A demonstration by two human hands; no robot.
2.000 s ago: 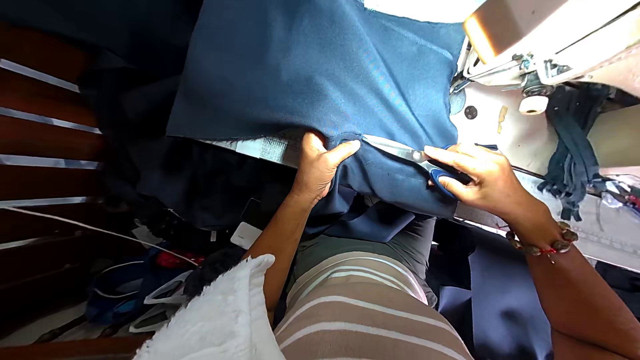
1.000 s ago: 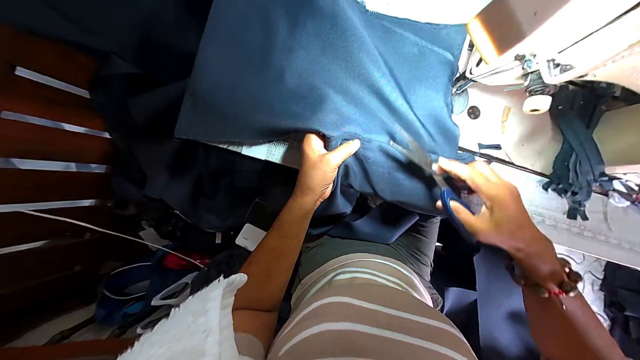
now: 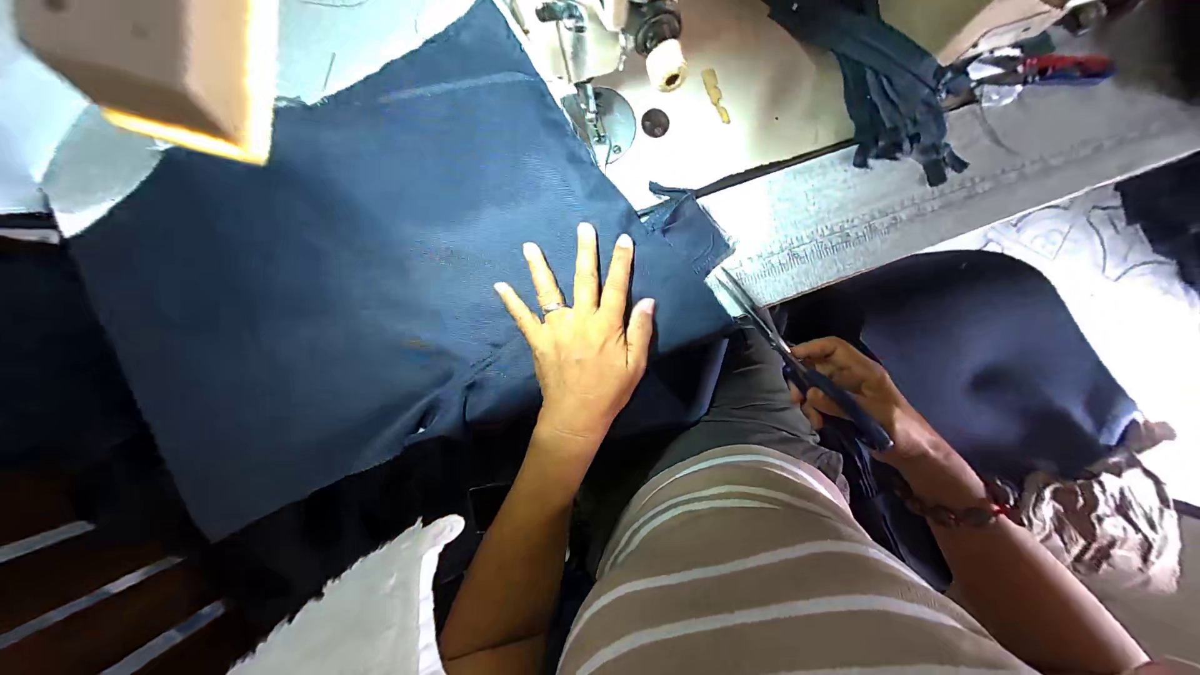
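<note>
A large piece of dark blue fabric spreads over the sewing machine table. My left hand lies flat on it with fingers spread, a ring on one finger. Scissors with dark handles are in my right hand, right of the fabric's corner, their blades pointing up and left near a small sewn flap. The sewing machine's presser foot stands at the fabric's upper right edge.
A measuring scale runs along the table edge. Dark zipper strips and a red-handled tool lie at upper right. The machine's lit head overhangs the upper left. More dark fabric is at right.
My left hand has released its pinch on the fabric's edge and now rests flat on top. My right hand has moved the scissors off the fabric toward my lap. The view has shifted right.
</note>
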